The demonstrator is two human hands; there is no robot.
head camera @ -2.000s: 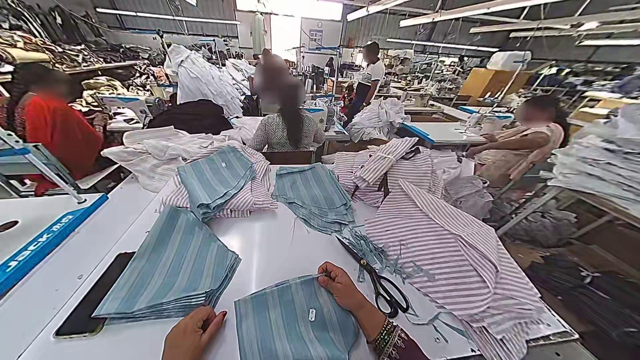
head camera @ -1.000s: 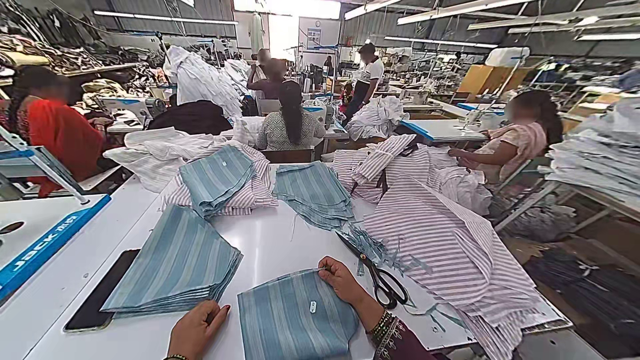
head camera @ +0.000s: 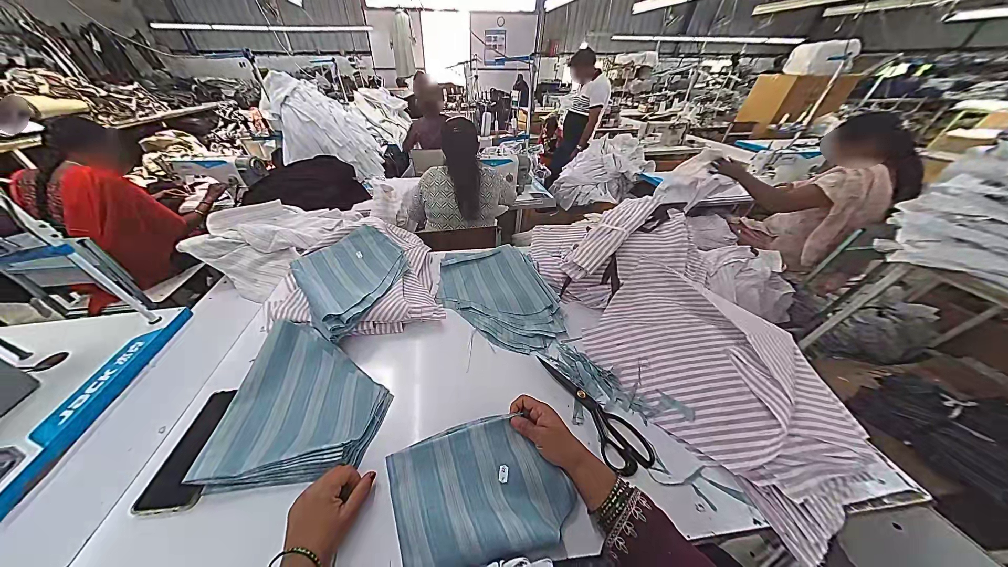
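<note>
On the white table, a blue striped fabric piece [head camera: 472, 496] with a small sticker lies in front of me. My right hand [head camera: 547, 429] pinches its top edge between thumb and fingers. My left hand [head camera: 327, 504] rests loosely curled to its left, near the lower corner of a stack of blue striped fabric pieces [head camera: 291, 409], with no cloth seen in its fingers. Black-handled scissors [head camera: 602, 421] lie just right of my right hand, beside blue fabric scraps [head camera: 622, 386]. Farther back are two more blue fabric stacks [head camera: 500, 295], [head camera: 350, 276].
A dark smartphone [head camera: 185, 457] lies partly under the left stack. Pink-striped fabric [head camera: 709, 362] covers the table's right side. A sewing machine [head camera: 87, 394] stands at the left. Several people are around, one in red [head camera: 118, 213] at the left, one seated at the right [head camera: 835, 197].
The person at the right has reached an arm forward over pale cloth. My right hand keeps its hold on the fabric's top edge, and my left hand stays beside the piece.
</note>
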